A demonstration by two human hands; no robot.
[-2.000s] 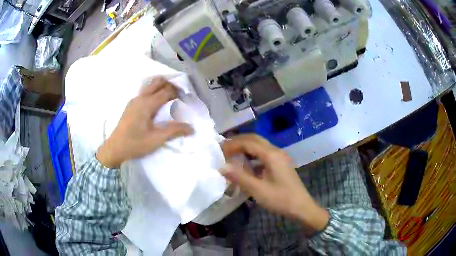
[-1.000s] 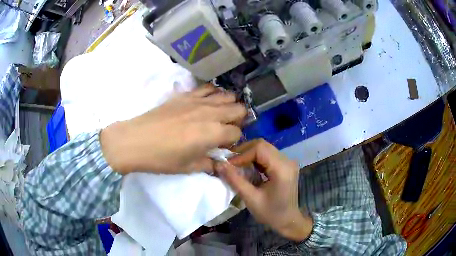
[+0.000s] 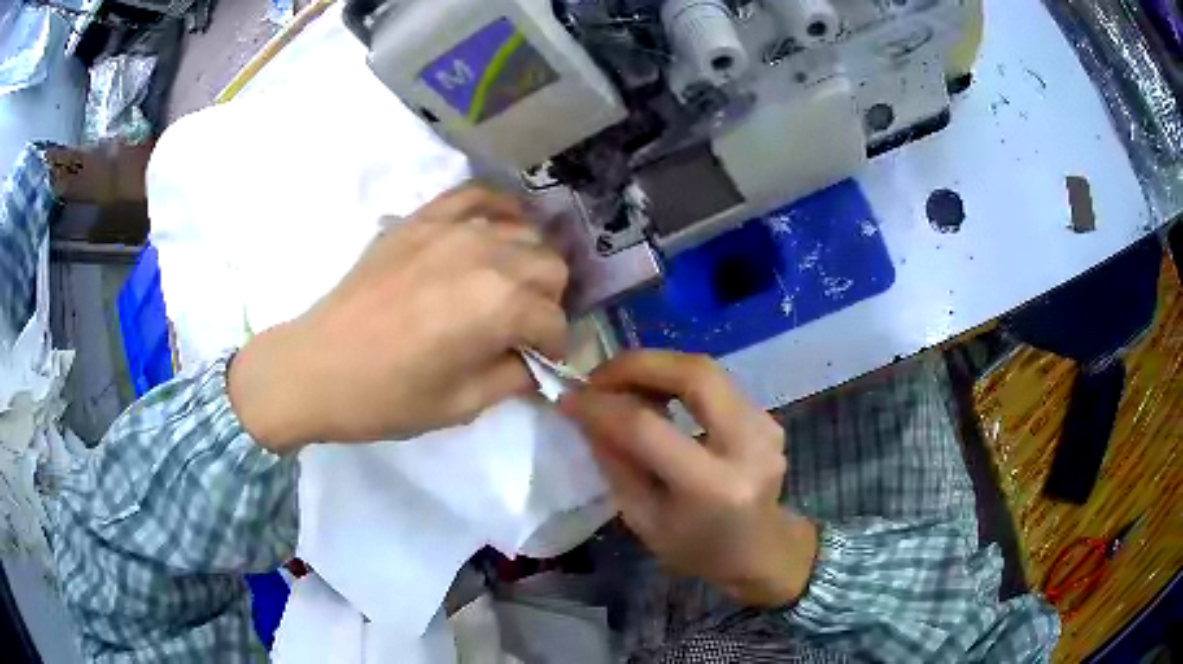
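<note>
White fabric [image 3: 298, 195] lies over the pale side board and hangs down over the table's front edge into my lap. My left hand [image 3: 428, 318] lies on it, palm down, with its fingertips at the fabric edge. My right hand [image 3: 694, 461] pinches the same edge between thumb and forefinger, just right of my left fingertips. The overlock machine [image 3: 519, 84] stands beyond, with its purple-green label facing me. Its presser foot area [image 3: 620, 227] is up and right of my left hand, apart from the pinched edge.
A scuffed blue plate [image 3: 778, 266] with a dark hole is set in the white table [image 3: 1012, 143]. Red-handled snips [image 3: 1083, 571] and a dark strip lie on the yellow-brown seat [image 3: 1012, 493] at right. A blue crate [image 3: 145, 324] stands left; white pieces hang at far left.
My left hand came from the fabric's middle to the edge by the needle area, then drew back slightly left. My right hand still pinches the edge. The machine sits slightly higher in view.
</note>
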